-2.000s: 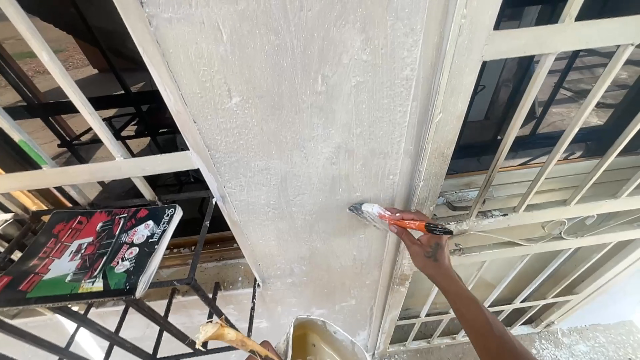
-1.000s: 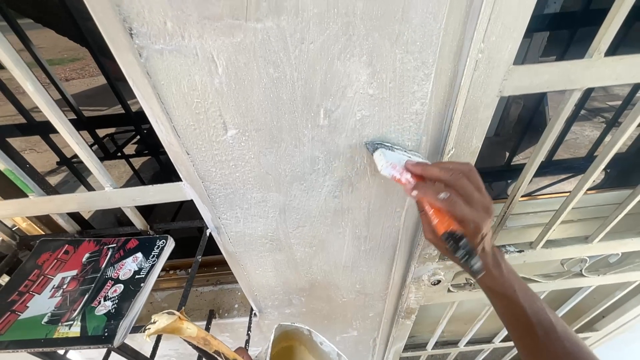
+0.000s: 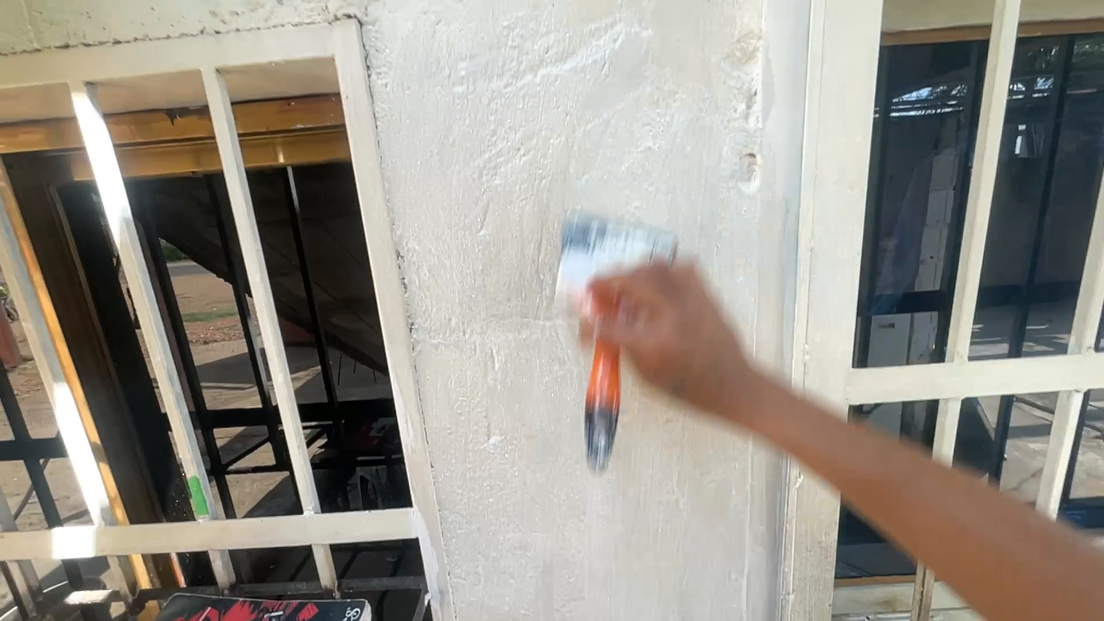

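Observation:
My right hand (image 3: 660, 332) grips a paintbrush (image 3: 604, 358) near its ferrule, slightly blurred. The brush has an orange handle with a dark end that hangs downward, and its wide, paint-coated bristles point up against the white plastered wall (image 3: 517, 388) between two barred windows. Rough patches and ridges show in the wall's surface, with small chips near its right edge. My left hand is out of view.
To the left stands a white metal window grille (image 3: 216, 530) with a green mark on one bar. A book (image 3: 259, 608) with a black and red cover lies at the bottom left. Another white grille (image 3: 975, 378) covers the window at right.
The view has tilted up to a higher part of the wall. My right hand has moved up with the brush, whose handle now points down. The container and the left hand have left the view.

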